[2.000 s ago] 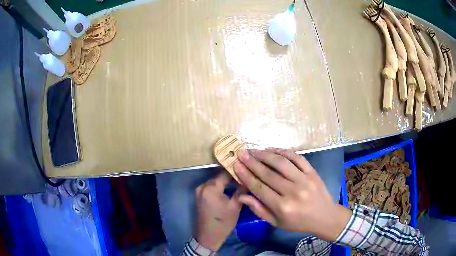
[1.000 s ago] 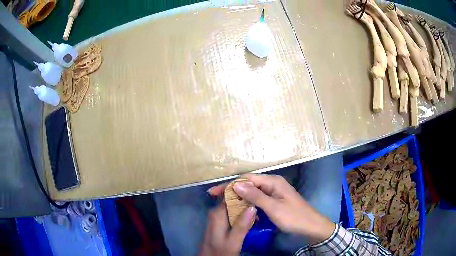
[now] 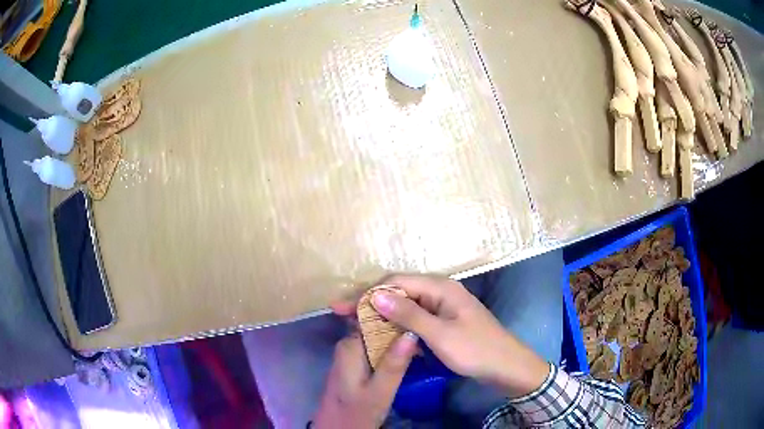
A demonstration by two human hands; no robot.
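Observation:
A tan wood-grain sandal sole [image 3: 379, 333] is held in both hands just below the table's near edge, over the lap. My left hand [image 3: 360, 381] grips its lower end, with the thumb on its face. My right hand [image 3: 452, 327] holds its upper end, thumb pressed on the top and fingers behind. Whatever is under the sole is hidden by the sole and hands. A white glue bottle [image 3: 410, 60] with a green-blue nozzle stands at the back middle of the table.
Tan figure legs [image 3: 666, 92] lie at the table's right. A sole pile [image 3: 102, 155], spare glue bottles [image 3: 55, 134] and a smartphone [image 3: 82, 264] are at the left. A blue bin [image 3: 689, 335] of brown soles is at lower right. A green belt [image 3: 167, 29] runs behind.
Both hands have drawn the sole back from the table edge, and the right hand has changed its hold from fingers on top to thumb on top. The camera view has shifted.

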